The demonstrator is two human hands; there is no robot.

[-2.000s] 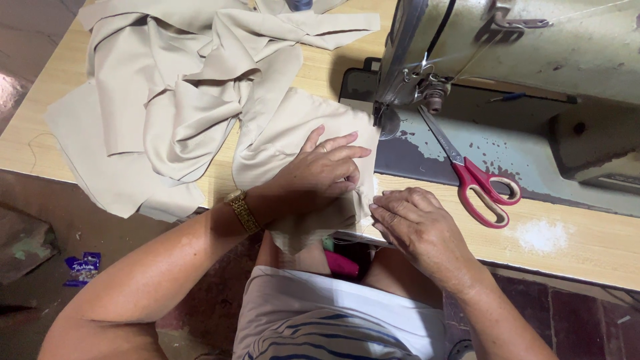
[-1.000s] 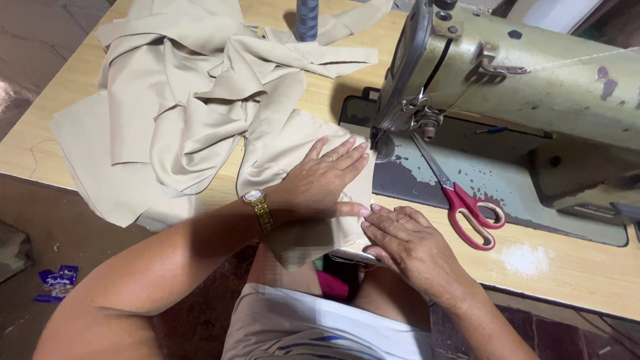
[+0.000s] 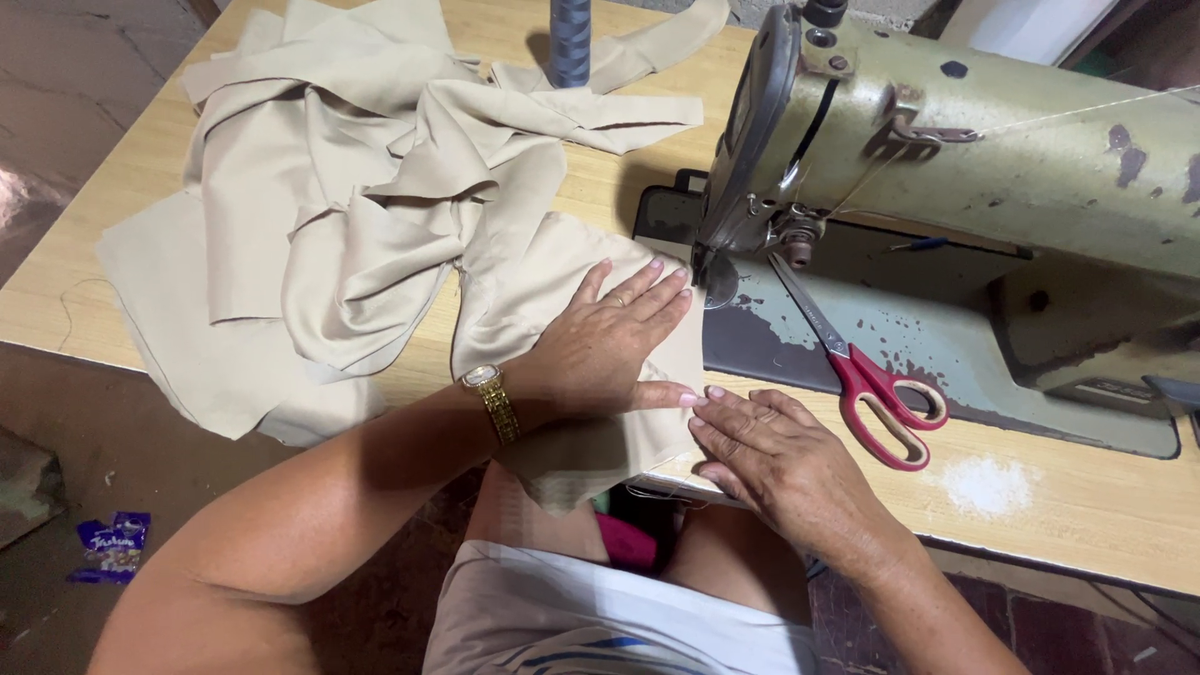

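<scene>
Beige fabric (image 3: 525, 309) reaches from a loose heap (image 3: 366, 187) on the left to the needle area of an industrial sewing machine (image 3: 947, 122). My left hand (image 3: 614, 342) lies flat on the fabric with fingers spread, its fingertips beside the machine's needle area. At the fabric's right edge, my right hand (image 3: 769, 445) rests with its fingers close together; its fingertips meet the left thumb. Whether they pinch the cloth I cannot tell. Red-handled scissors (image 3: 867, 384) lie right of the hands, blades partly on the machine bed (image 3: 778, 328).
A dark blue thread cone (image 3: 570, 42) stands behind the fabric heap. White powder (image 3: 987, 485) is on the wooden tabletop (image 3: 1106, 525) right of the scissors. A small blue pen-like object (image 3: 923, 244) lies on the machine bed. The table's front edge runs close to my lap.
My left hand has gone from curled fingers to lying flat and spread on the fabric. The right hand stays at the fabric's right edge. The scissors have not moved on the table.
</scene>
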